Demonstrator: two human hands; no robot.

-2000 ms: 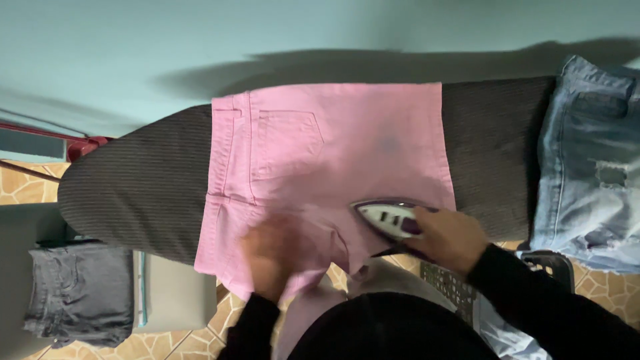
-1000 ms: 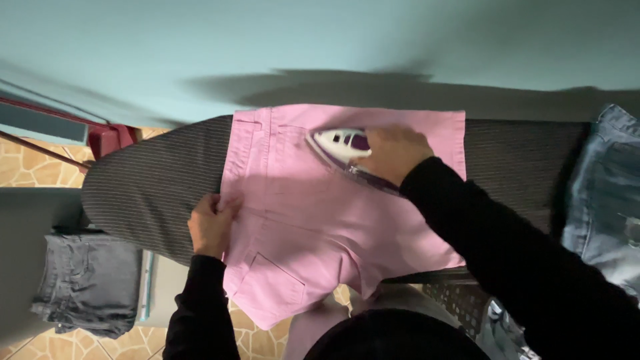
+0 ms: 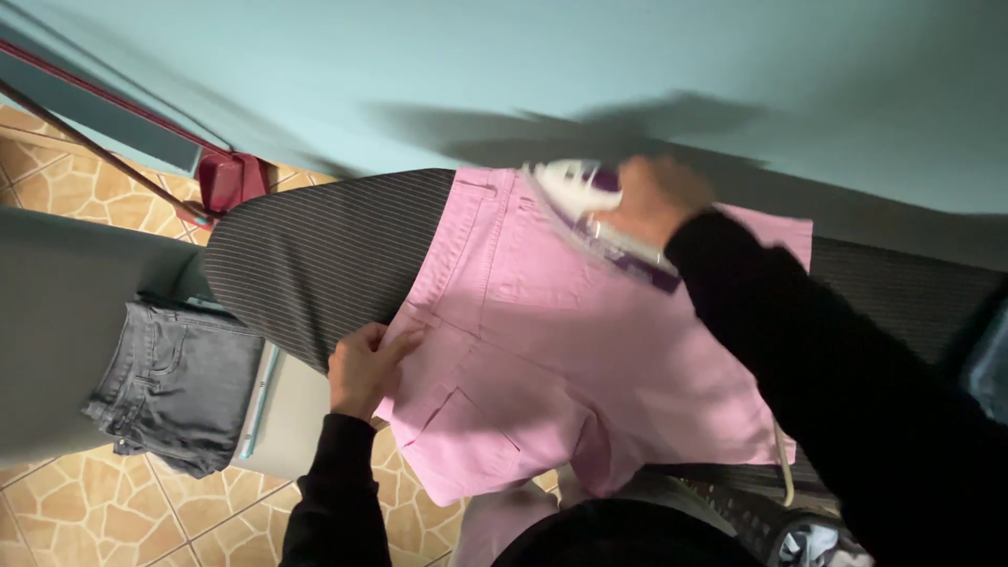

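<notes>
Pink denim shorts (image 3: 630,354) lie across an ironing board with a dark pinstriped cover (image 3: 315,260). My right hand (image 3: 657,197) is closed around the handle of a white and purple clothes iron (image 3: 587,213), which is over the upper part of the shorts near a back pocket and the waistband; motion blurs it. My left hand (image 3: 370,366) pinches the waistband at the board's near edge. The lower leg of the shorts, with its pocket, hangs past that edge.
Folded dark grey jeans (image 3: 185,378) lie on a grey surface (image 3: 87,331) at left. A red dustpan (image 3: 230,185) stands by the wall (image 3: 504,71). Blue denim (image 3: 988,362) is at the right edge. A basket (image 3: 756,512) with clothes is below the board, on the tiled-floor side.
The iron in my right hand has moved from the lower part of the shorts up to their far side near the waistband. My left hand has come to the waistband. The view has shifted closer.
</notes>
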